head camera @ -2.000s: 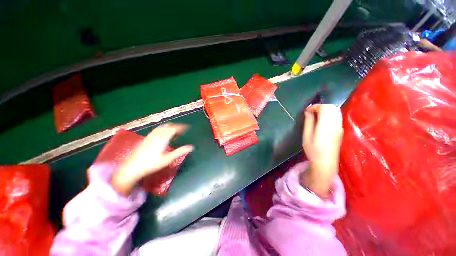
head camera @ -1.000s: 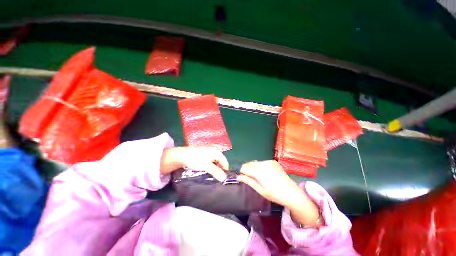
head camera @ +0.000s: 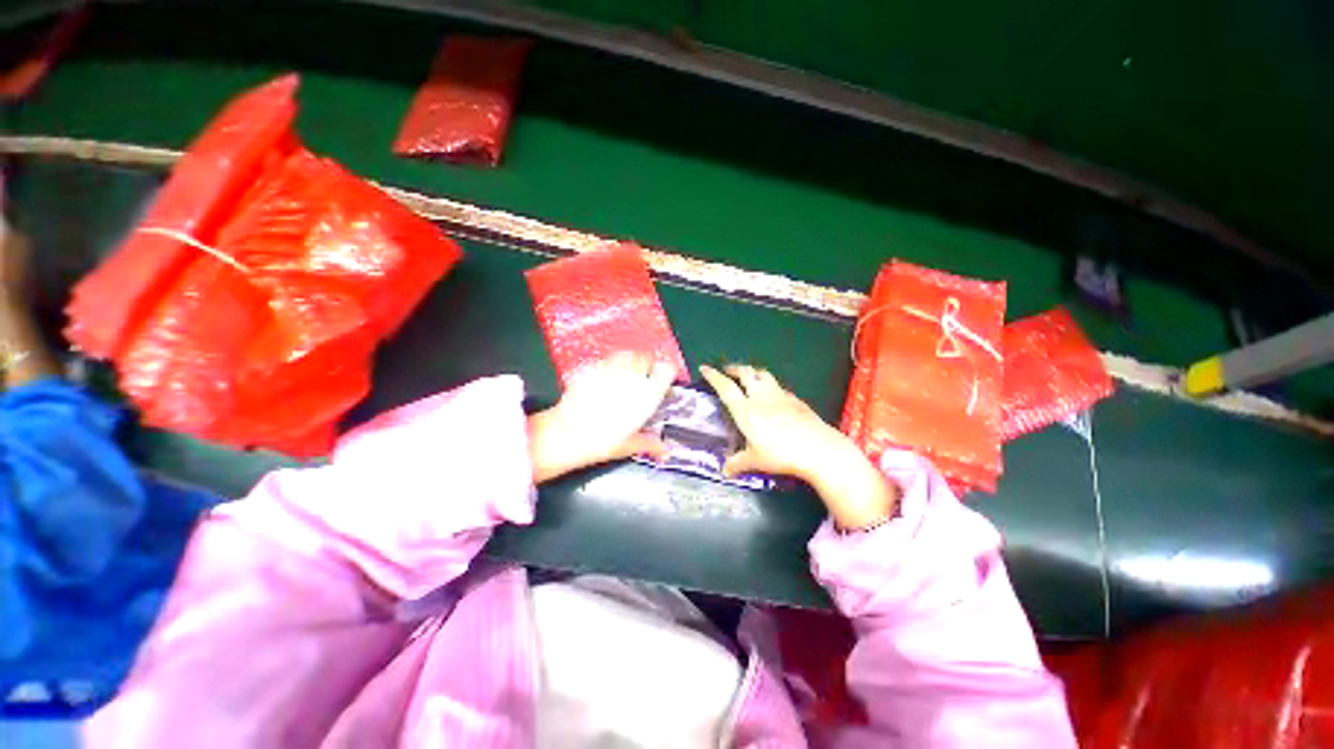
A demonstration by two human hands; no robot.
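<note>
A dark flat item in a shiny clear bag (head camera: 694,433) lies on the dark green worktop ledge in front of me. My left hand (head camera: 615,414) is on its left end and my right hand (head camera: 768,427) is on its right end, with fingers around its edges. A red bubble bag (head camera: 603,310) lies flat just behind it, its near end partly hidden by my left hand. A tied stack of red bubble bags (head camera: 929,366) lies to the right, near my right wrist.
A bulky tied bundle of red bags (head camera: 271,278) lies left, near a person's blue sleeve (head camera: 88,498). A packed red bag (head camera: 465,103) is on the belt. Another red bag (head camera: 1053,373) lies beside the stack. A grey bar (head camera: 1273,356) and large red sack (head camera: 1229,680) are right.
The dark bagged item has moved from near my body up onto the ledge by the flat red bag. My hands have moved forward with it. The camera view has shifted slightly.
</note>
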